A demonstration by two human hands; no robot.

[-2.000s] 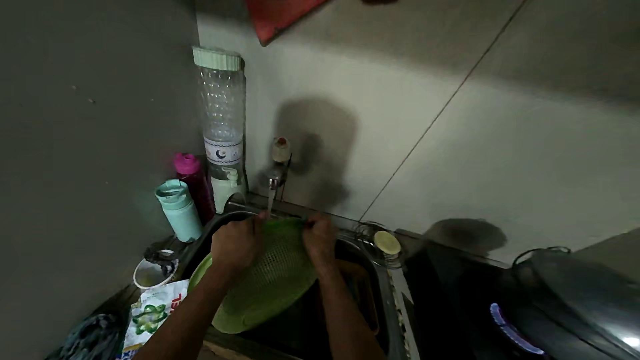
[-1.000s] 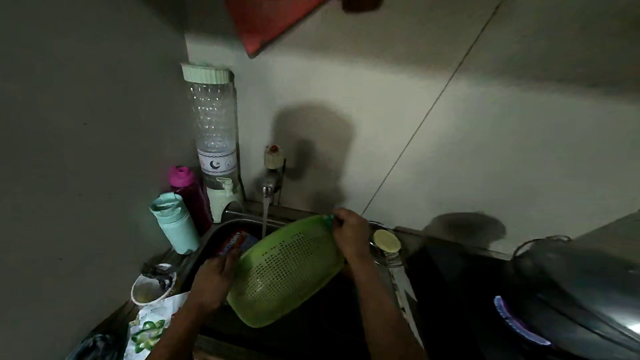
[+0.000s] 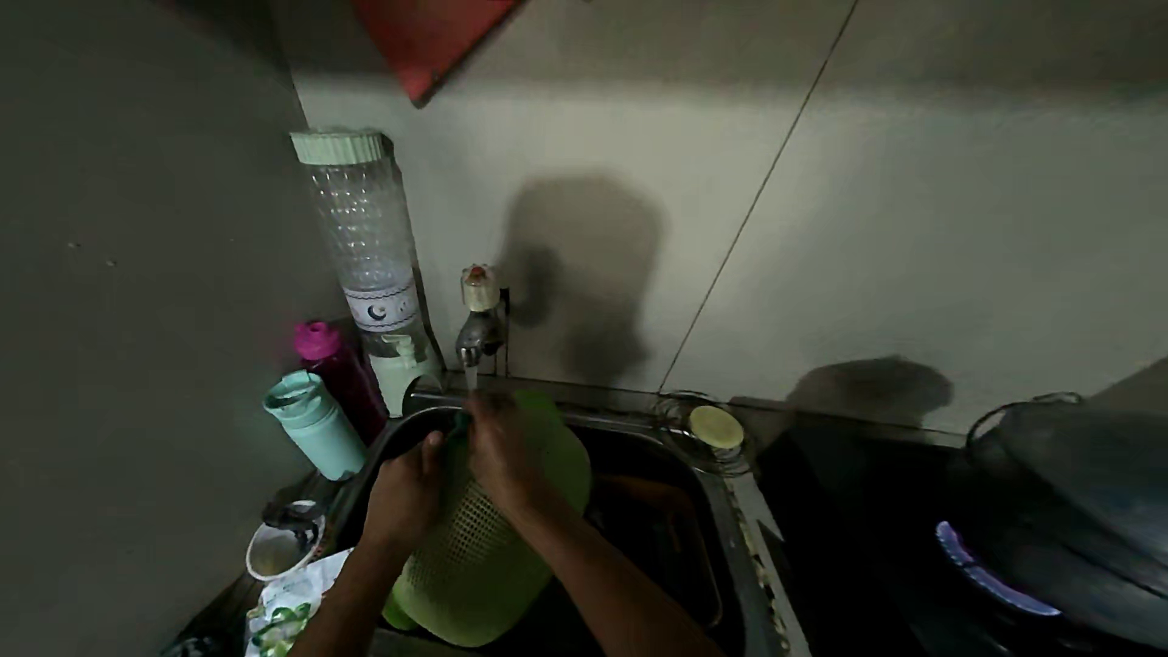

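A green perforated plastic basket point(image 3: 484, 547) is held tilted over the dark sink point(image 3: 730, 538). My left hand point(image 3: 408, 484) grips its upper left rim. My right hand point(image 3: 497, 456), somewhat blurred, is at the upper rim under the tap point(image 3: 479, 333), from which water runs; its fingers are partly hidden, so whether they grip or rub the basket cannot be told. Inside the sink, right of the basket, lies a brownish item point(image 3: 648, 497), dim and partly hidden.
Left of the sink stand a clear dispenser point(image 3: 365, 228), a magenta bottle point(image 3: 351, 383), a mint bottle point(image 3: 319, 429), a white cup point(image 3: 278, 547) and a printed packet point(image 3: 292, 602). A yellow round item point(image 3: 716, 427) sits in a wire holder. At right, a dark pot point(image 3: 1077, 511) stands over a lit burner.
The basket has turned from a slanted pose to a more upright one. My right hand has moved left from the basket's right end to below the tap.
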